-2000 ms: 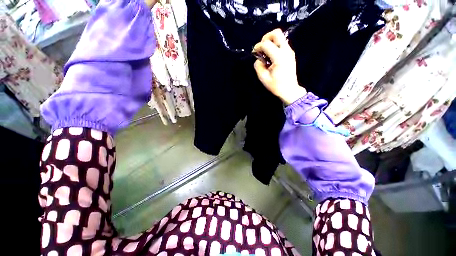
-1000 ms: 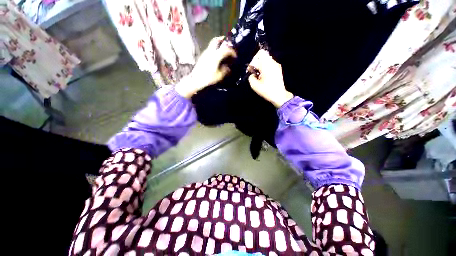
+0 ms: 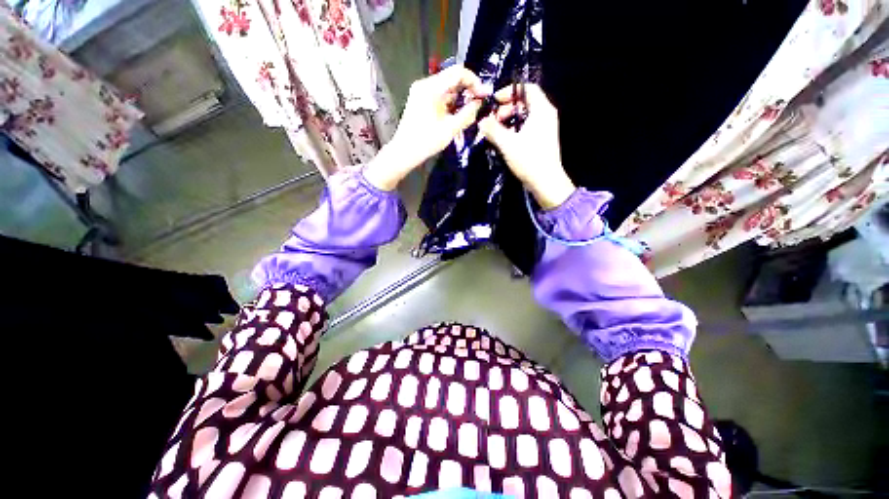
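A black garment (image 3: 634,88) with a black-and-white patterned part (image 3: 460,200) hangs in front of me at the top centre. My left hand (image 3: 434,115) pinches an edge of the patterned part between its fingertips. My right hand (image 3: 526,132) is close beside it, fingers curled at the same edge, with something small and dark in the palm that is too small to name. The fingertips of both hands nearly touch. The patterned part hangs down below the hands.
Cream garments with red flowers hang to the left (image 3: 302,78) and to the right (image 3: 751,195) of the black one. A dark mass (image 3: 97,370) fills the lower left. A metal rail (image 3: 380,292) runs low over the greenish floor. A pale box (image 3: 814,326) stands at the right.
My left hand has come down from beyond the top edge to the garment, beside my right hand. The patterned part is now bunched and hangs lower. The view has shifted a little.
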